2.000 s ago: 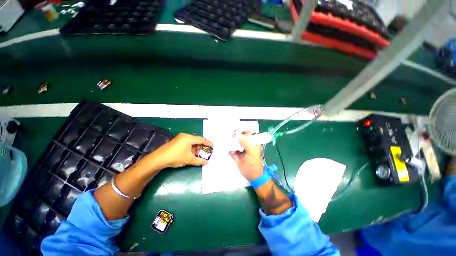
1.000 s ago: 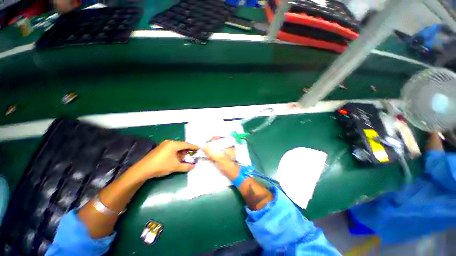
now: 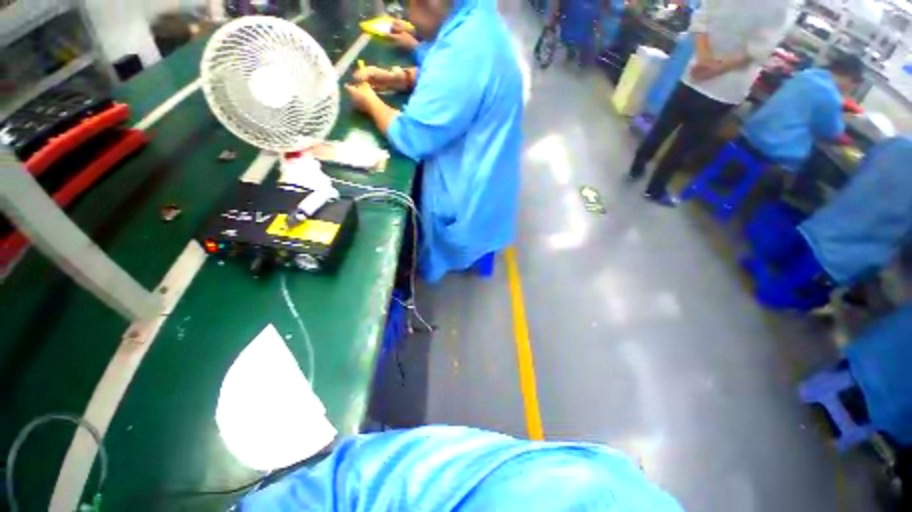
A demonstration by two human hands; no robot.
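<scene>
Neither of my hands is in the picture; only my blue sleeve shows at the bottom edge. The fan-shaped white paper (image 3: 270,402) lies on the green bench just left of the sleeve. The black dispenser controller (image 3: 240,226), with a red light and yellow label, stands beyond it. Part of the clear air hose (image 3: 60,418) loops at the lower left, with a bit of green at its end. The syringe and the module are not visible.
A white desk fan (image 3: 270,85) stands behind the controller. Small modules (image 3: 170,212) lie on the green belt, beside the white rail (image 3: 120,375). A grey post crosses the left. A person in blue works at the bench beyond. Several people are across the aisle.
The view has swung far to the right. Both hands, the syringe, the module, the white sheet and the near black tray have left the picture; the aisle and other people have come into view.
</scene>
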